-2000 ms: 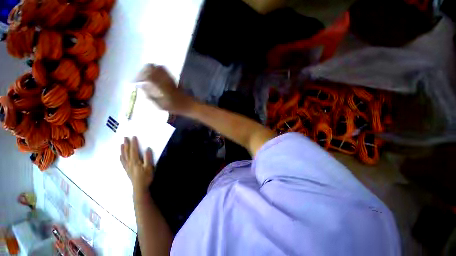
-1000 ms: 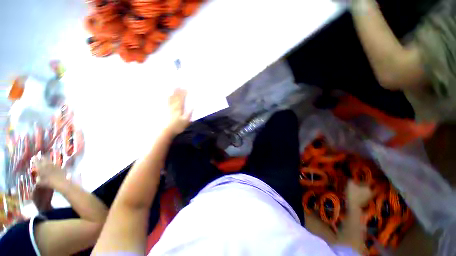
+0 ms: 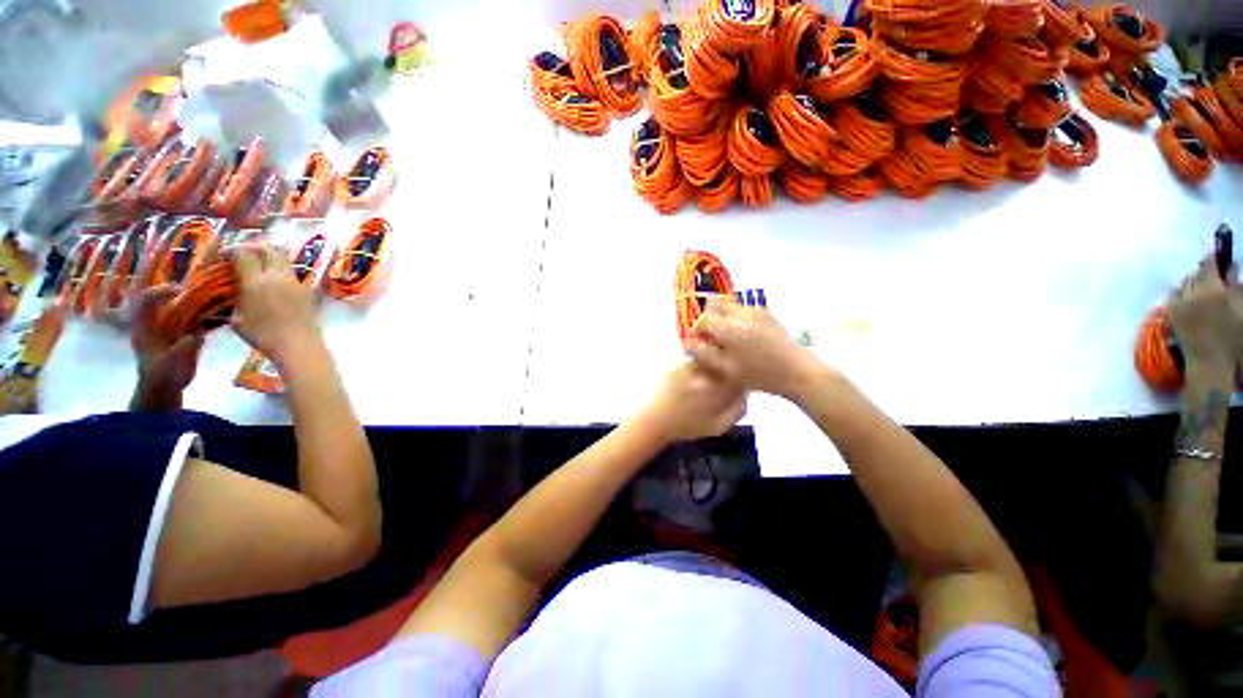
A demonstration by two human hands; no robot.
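An orange coiled cable [image 3: 701, 278] with black parts inside its loop is on or just over the white bench in front of me. My right hand [image 3: 746, 344] has its fingers closed on the coil's near end. My left hand [image 3: 702, 398] is closed just below and touches the right hand; the fingers hide what it grips. Several small dark labels [image 3: 751, 297] lie just right of the coil. A white backing sheet [image 3: 798, 439] sticks out past the bench edge, partly under my right forearm.
A large heap of orange coils [image 3: 832, 116] fills the bench back. At left a person's hands [image 3: 277, 303] hold a coil beside rows of bagged coils [image 3: 361, 259]. At right another person's hand [image 3: 1205, 321] is at a coil [image 3: 1159, 352]. A bench seam [image 3: 541, 273] runs left of me.
The view has turned to face the bench. My right hand has come up from the floor coils. My left hand has left the sheet, and both hands are now together at a coil.
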